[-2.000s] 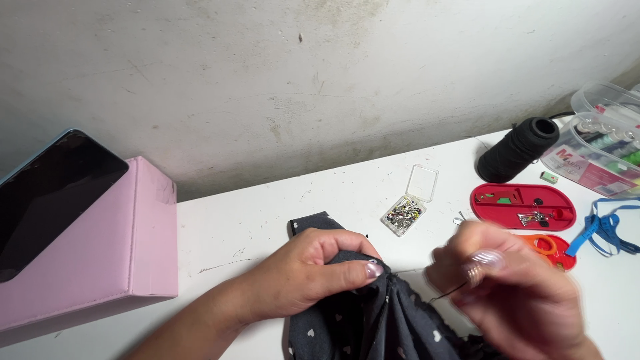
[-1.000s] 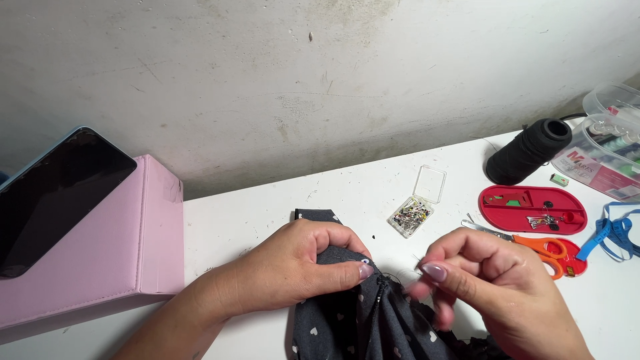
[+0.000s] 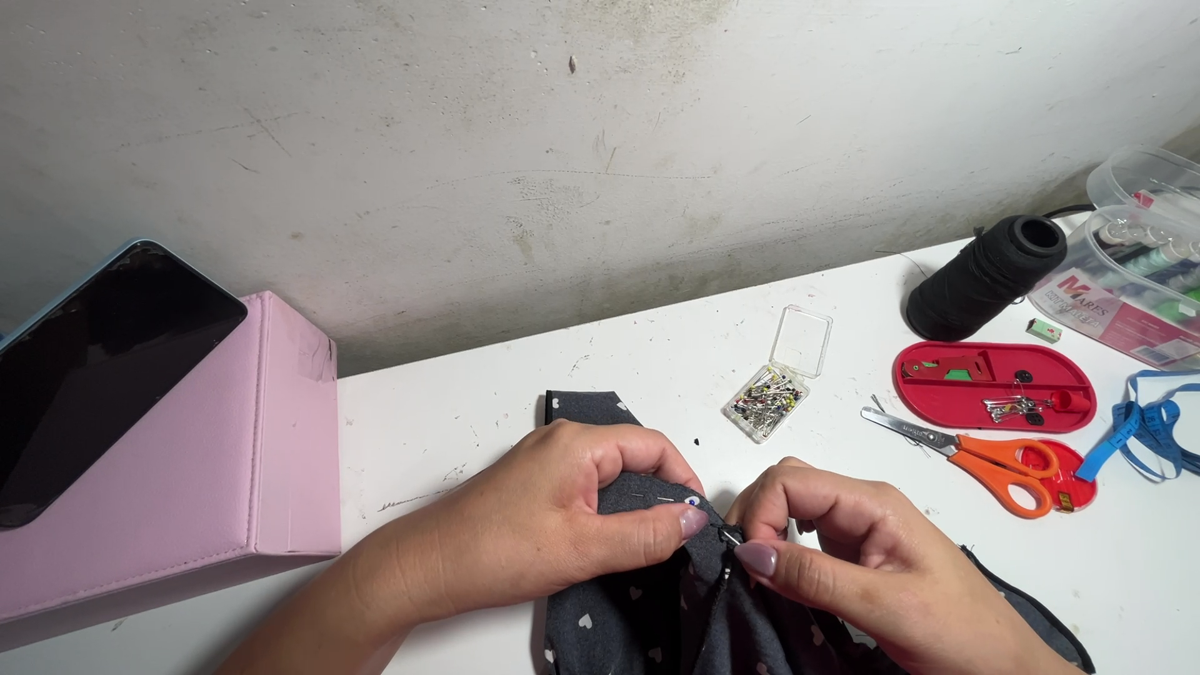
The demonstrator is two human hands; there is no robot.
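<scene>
Dark grey fabric with small light hearts (image 3: 586, 621) lies bunched at the bottom centre of the head view. My left hand (image 3: 572, 511) pinches its upper edge between thumb and index finger, beside a white-headed pin (image 3: 692, 502) stuck in the cloth. Close on the right, my right hand (image 3: 834, 544) holds a thin sewing needle (image 3: 731, 537) at the fabric's edge, between thumb and fingers. The needle's far end is hidden in the cloth and fingers. Dark stitching or trim runs down from there.
Behind the hands stands an open clear box of pins (image 3: 767, 401). To the right are orange-handled scissors (image 3: 1003, 464), a red sewing-kit tray (image 3: 994, 384), a black thread cone (image 3: 984, 277), a blue tape measure (image 3: 1148, 427) and a clear thread container (image 3: 1125, 281). A phone (image 3: 112, 366) leans on a pink box (image 3: 187, 450) at left.
My right hand was raised apart from the fabric, to the right of my left hand; now it is at the fabric's edge beside my left thumb. My left hand keeps its pinch on the cloth.
</scene>
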